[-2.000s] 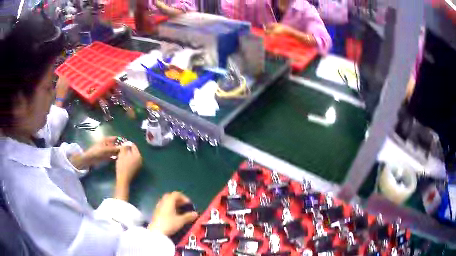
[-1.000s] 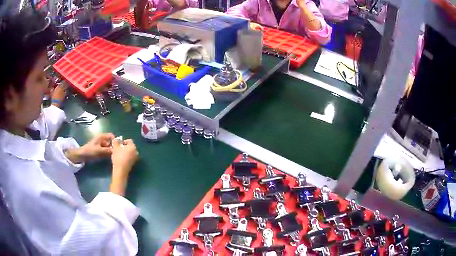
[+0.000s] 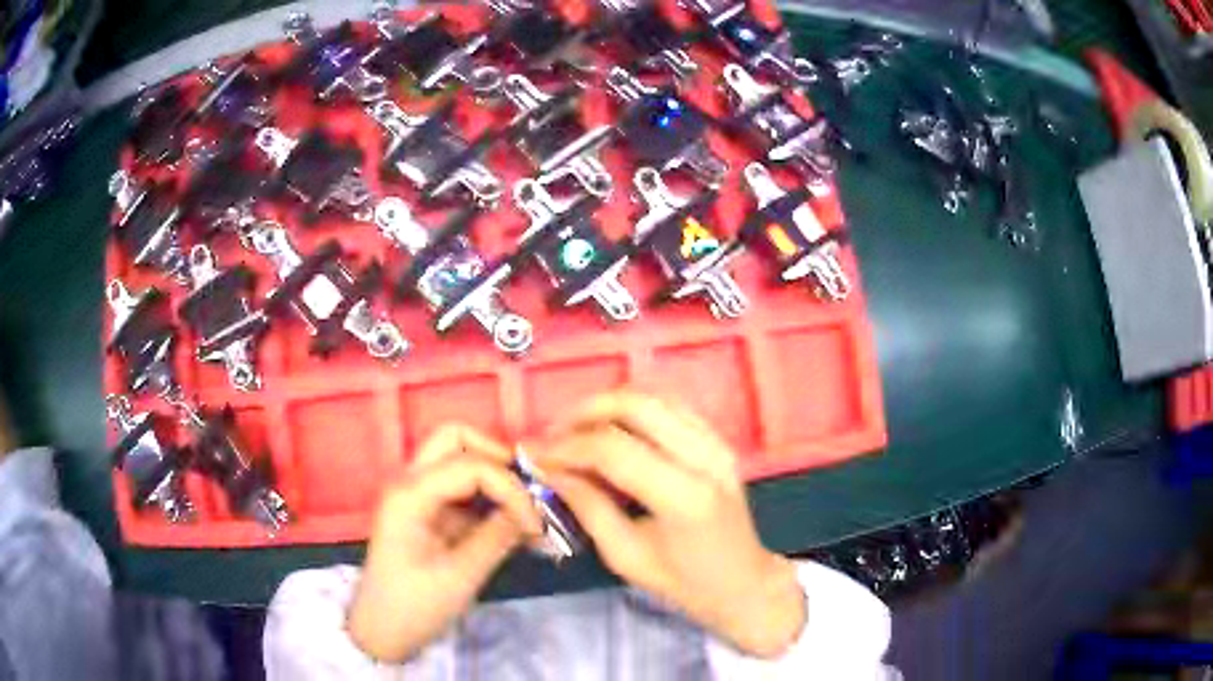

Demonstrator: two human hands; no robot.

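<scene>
My left hand [image 3: 446, 532] and my right hand [image 3: 659, 512] meet low in the middle, in front of the tray's near edge. Both hold one small dark glossy device [image 3: 544, 503] between their fingertips, tilted, with a bluish shine; fingers hide part of it. The red compartment tray [image 3: 827, 432] lies beyond. Silver bulldog clips [image 3: 496, 326] grip dark devices in its upper rows, and some at its lower left. Several pockets in the nearest row are empty. One clipped device [image 3: 322, 298] shows a white patch, another [image 3: 697, 244] a coloured picture.
Loose dark-silver clips [image 3: 964, 140] lie on the green bench [image 3: 951, 353] right of the tray. A grey-white tape dispenser [image 3: 1147, 266] stands at far right. A pile of clips [image 3: 918, 545] sits below the bench edge. Another person's pale sleeve [image 3: 53, 545] shows at lower left.
The view has swung from the neighbouring worker down to the tray. Both my hands and the device they hold are now in view.
</scene>
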